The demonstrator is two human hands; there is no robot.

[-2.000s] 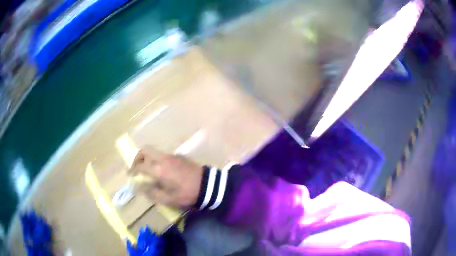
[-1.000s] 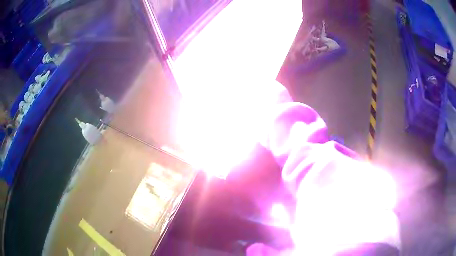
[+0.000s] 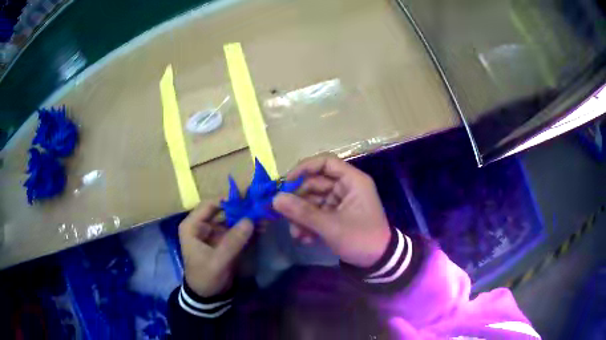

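Note:
A bright blue spiky hair piece (image 3: 256, 199) is held up between both hands at the near edge of the worktop. My left hand (image 3: 216, 246) grips its left and lower part between thumb and fingers. My right hand (image 3: 339, 209) pinches its right side, where a blue spike points right; whether that spike is a separate piece cannot be told. The small white oval glue dish (image 3: 204, 121) lies between two yellow tape strips (image 3: 174, 136) (image 3: 249, 106), with a thin pale stick (image 3: 222, 104) resting on it.
A pile of blue hair pieces (image 3: 50, 153) lies at the left of the worktop. A left crate (image 3: 143, 265) and a right crate (image 3: 478, 212) stand below the bench edge. A clear partition panel (image 3: 458, 119) stands at right.
The view has swung back from the right side to the worktop. Both hands now hold the blue piece together. Two seconds ago my right hand was over the tape, near the dish.

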